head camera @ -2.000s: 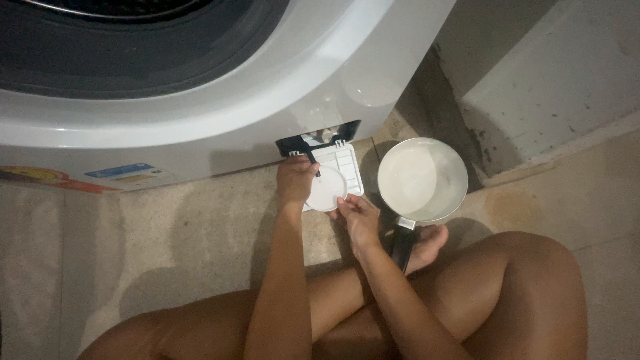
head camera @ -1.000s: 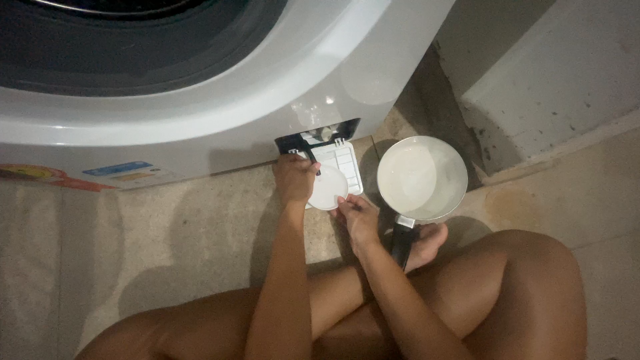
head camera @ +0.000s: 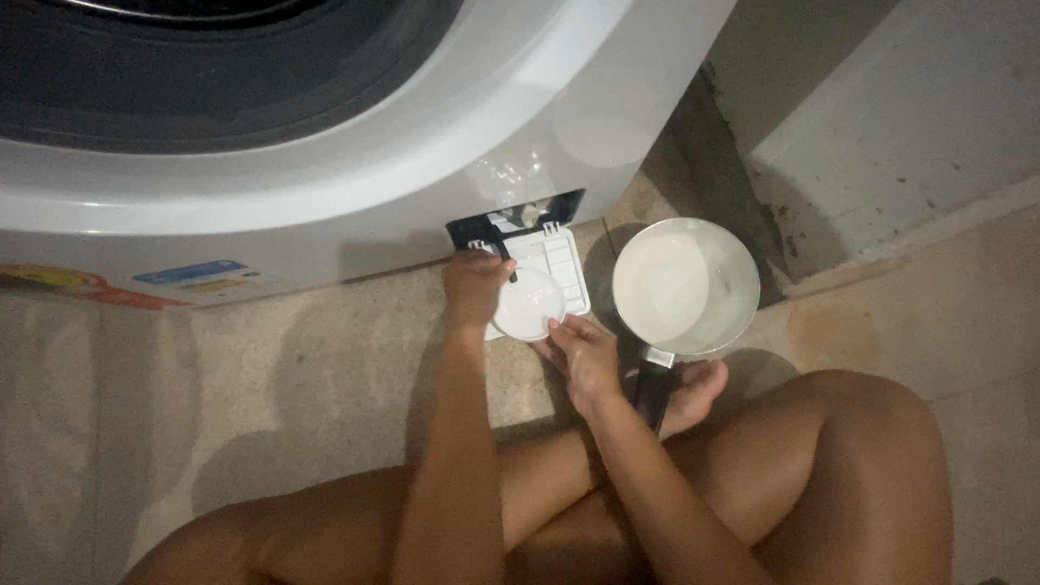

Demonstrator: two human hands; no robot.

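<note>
My left hand (head camera: 478, 288) holds the end of a black drain hose (head camera: 503, 244) that comes out of a small opening (head camera: 569, 205) low in the washing machine's front. The hose end points over a shallow white round dish (head camera: 530, 304). My right hand (head camera: 587, 357) grips the dish's near rim with thumb and fingers. Under the dish, the white access flap (head camera: 569, 264) hangs open on its hinges. To the right, a light-coloured saucepan (head camera: 686, 286) with a black handle (head camera: 652, 394) stands on the floor, its inside pale.
The front-loading washing machine (head camera: 366, 195), with coloured stickers, fills the upper left. A wall (head camera: 877, 122) rises at the upper right. My crossed legs (head camera: 861, 471) and a foot (head camera: 699, 394) lie close below the saucepan, on the tiled floor (head camera: 349, 382).
</note>
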